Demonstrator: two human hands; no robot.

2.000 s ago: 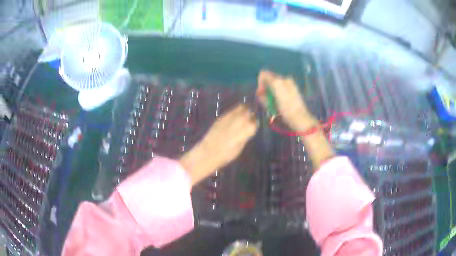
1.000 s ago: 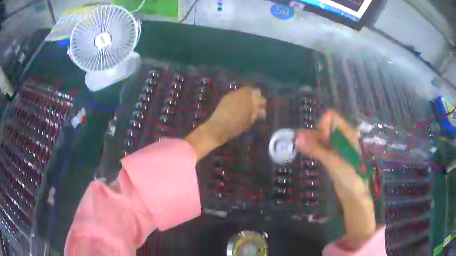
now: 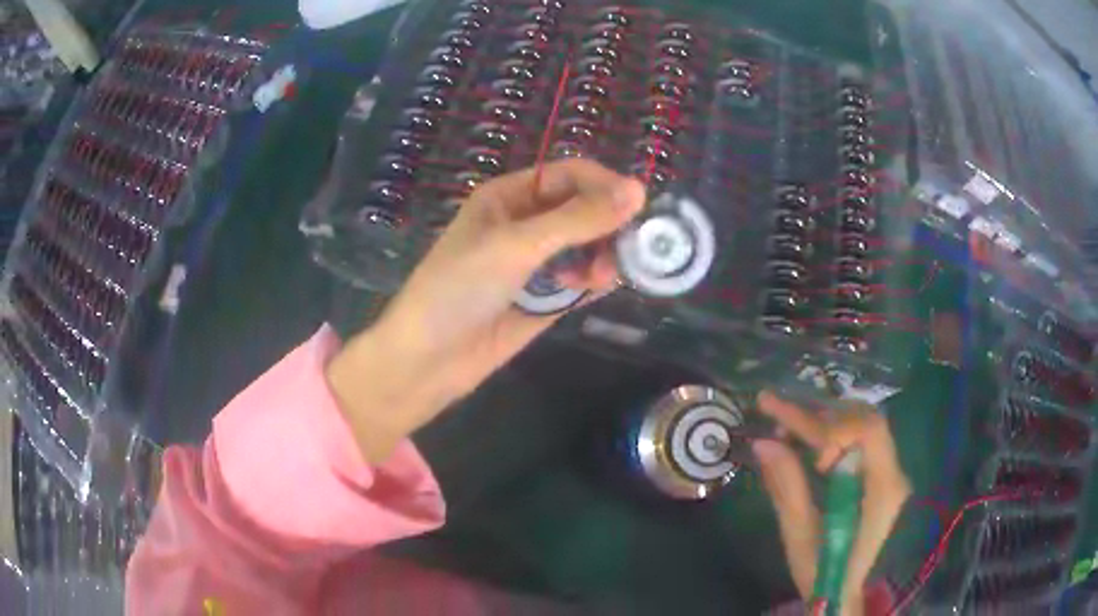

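Note:
My left hand [image 3: 482, 265] is raised in front of the centre tray. Its thumb and index finger hold a round silver speaker driver [image 3: 665, 248] with a pale ringed face. A second driver [image 3: 552, 292] shows under the fingers, partly hidden. Red lead wires stick up from the hand. My right hand [image 3: 843, 481] holds the green test probe [image 3: 838, 529] against its palm, with thumb and index fingertips at the right edge of the round test fixture [image 3: 674, 445]. A ringed silver disc, perhaps a driver, sits on the fixture.
The centre blister tray [image 3: 602, 327], with rows of drivers, lies behind my hands. Side trays stand at the left [image 3: 84, 397] and right [image 3: 1035, 421]. Stacked clear trays [image 3: 999, 144] are at the upper right. A small brown-red plate [image 3: 946, 337] lies right of the centre tray.
The view has tipped down toward the fixture. My left hand has come away from the tray rows with drivers in it. My right hand has moved from over the tray to the fixture.

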